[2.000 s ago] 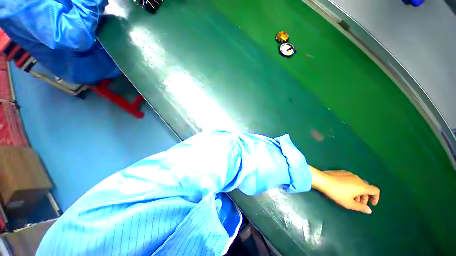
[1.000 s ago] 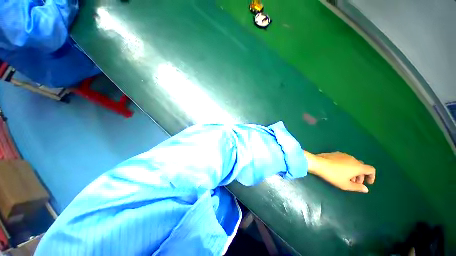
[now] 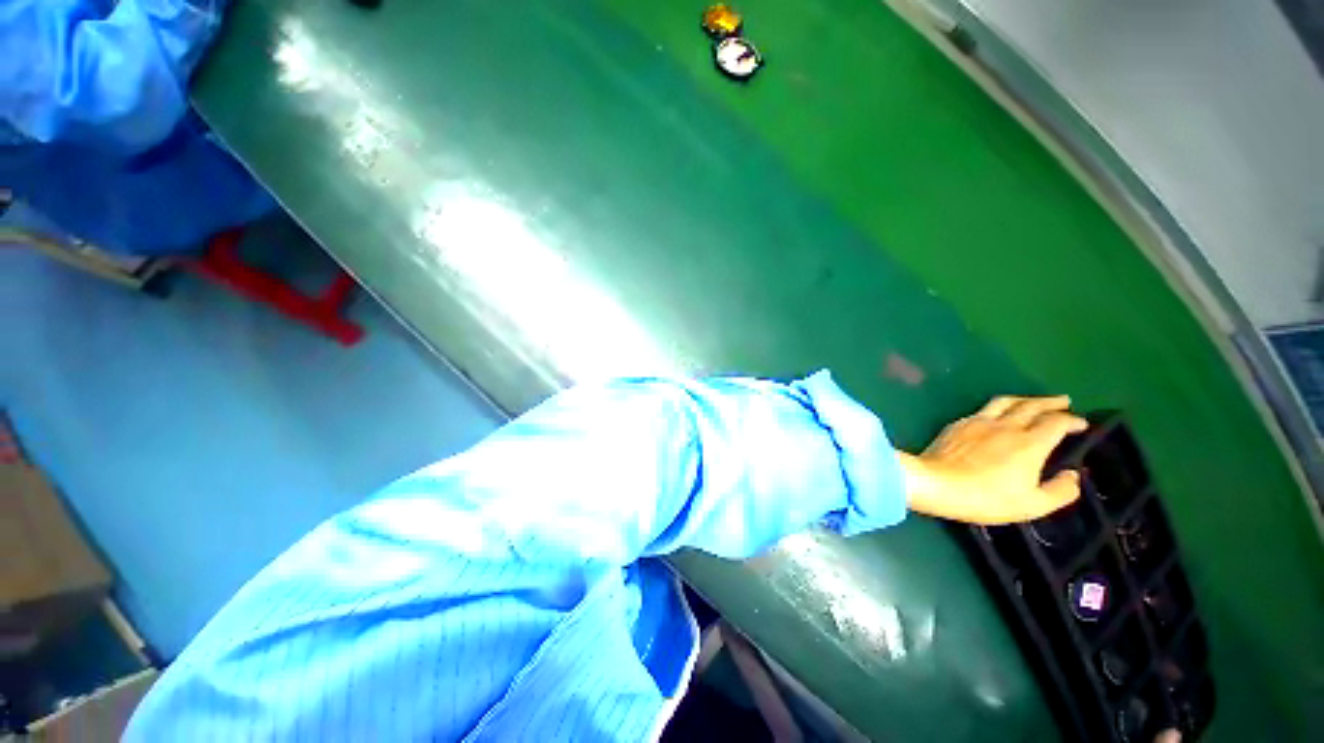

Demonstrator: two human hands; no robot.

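Note:
A black compartment tray (image 3: 1043, 592) with rows of square pockets lies on the green bench at the lower right. Small round parts show in several pockets, one with a bright pinkish-white face (image 3: 1089, 595). My left hand (image 3: 1012, 460) is at the tray's upper end, with the thumb over a pocket and the fingers round the far corner. A fingertip, apparently of my right hand (image 3: 1167, 737), shows at the tray's lower end; the rest is cut off by the bottom edge.
On the green bench (image 3: 581, 160), a round white-faced part (image 3: 738, 58) and an amber part (image 3: 722, 21) lie at the top. Another person's blue sleeve (image 3: 109, 73) is at the upper left, above a red stool leg (image 3: 276, 295). A metal rail (image 3: 1147, 240) runs along the right.
The tray has come in from the lower right. My left hand has gone from loosely curled to spread onto its upper end. The round parts appear higher and further left as the view shifted.

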